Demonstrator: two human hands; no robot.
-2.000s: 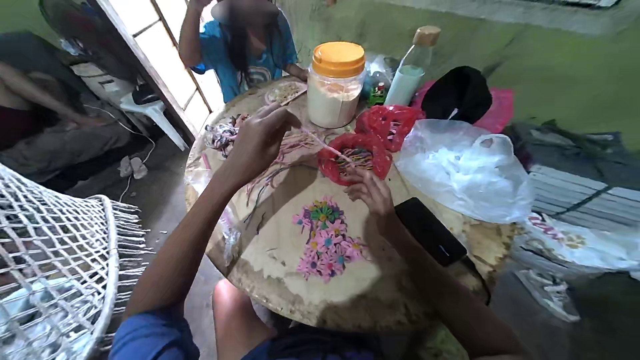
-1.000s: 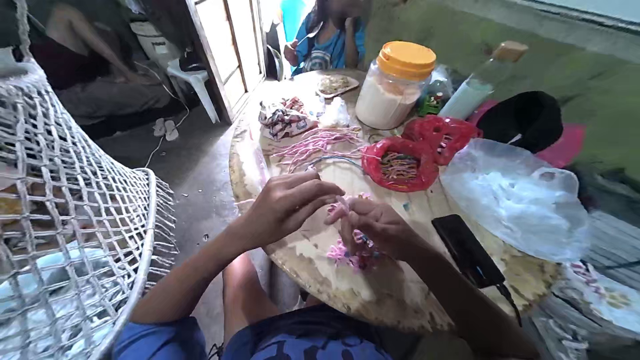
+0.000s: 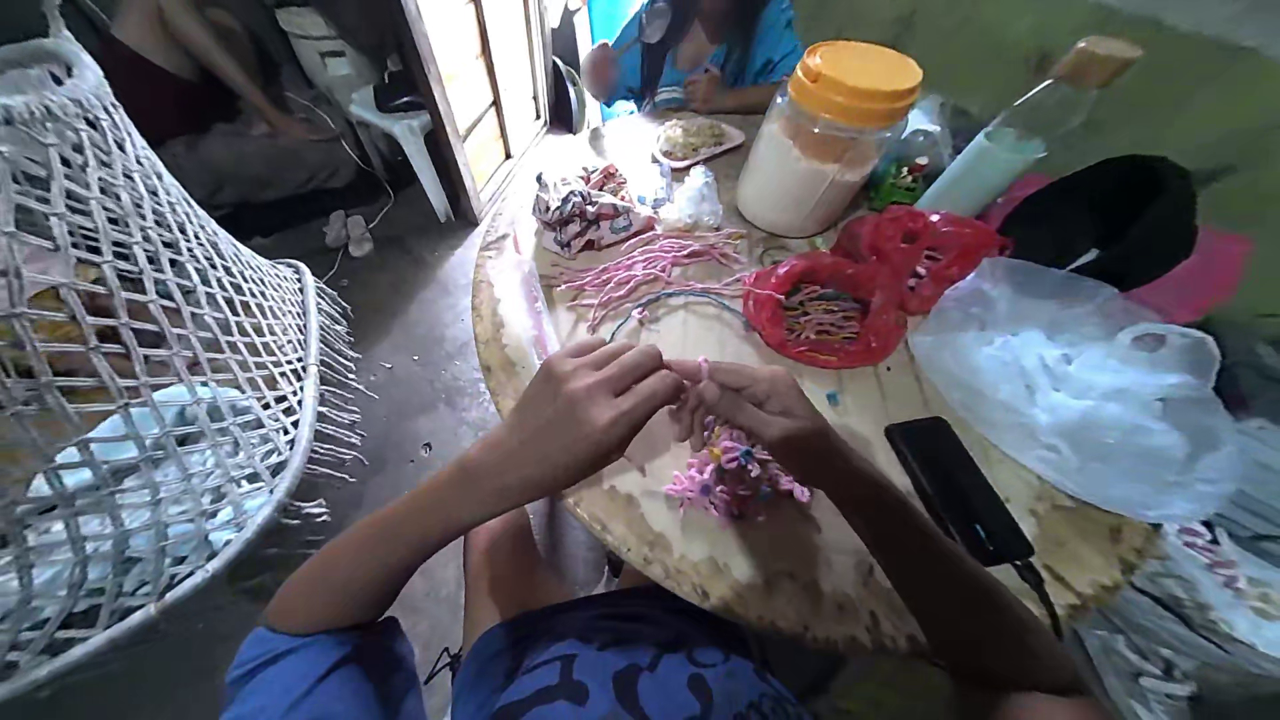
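Over the round wooden table, my left hand (image 3: 597, 405) and my right hand (image 3: 755, 410) meet at the fingertips. Both pinch a thin pink pipe-cleaner-like strand (image 3: 704, 368), which makes a small loop at my right fingers. Just below my right hand lies a pile of small pink flowers (image 3: 735, 475) with blue and yellow centres, partly covered by that hand. Beyond my hands are loose pink strands (image 3: 655, 265) and a curved blue-grey strand (image 3: 690, 294). A red plastic bag (image 3: 770, 325), rolled open, holds short coloured strands.
A phone (image 3: 958, 490) with a cable lies right of my arm. Behind are a clear plastic bag (image 3: 1080, 390), an orange-lidded jar (image 3: 815, 150), a corked bottle (image 3: 1000, 150) and a food tray (image 3: 698, 140). A person (image 3: 700, 60) sits opposite. A net hammock (image 3: 180, 330) hangs left.
Two seconds ago my hands were farther apart, near the red bag, with a strand between them; now they are together above the flowers. The view has shifted.
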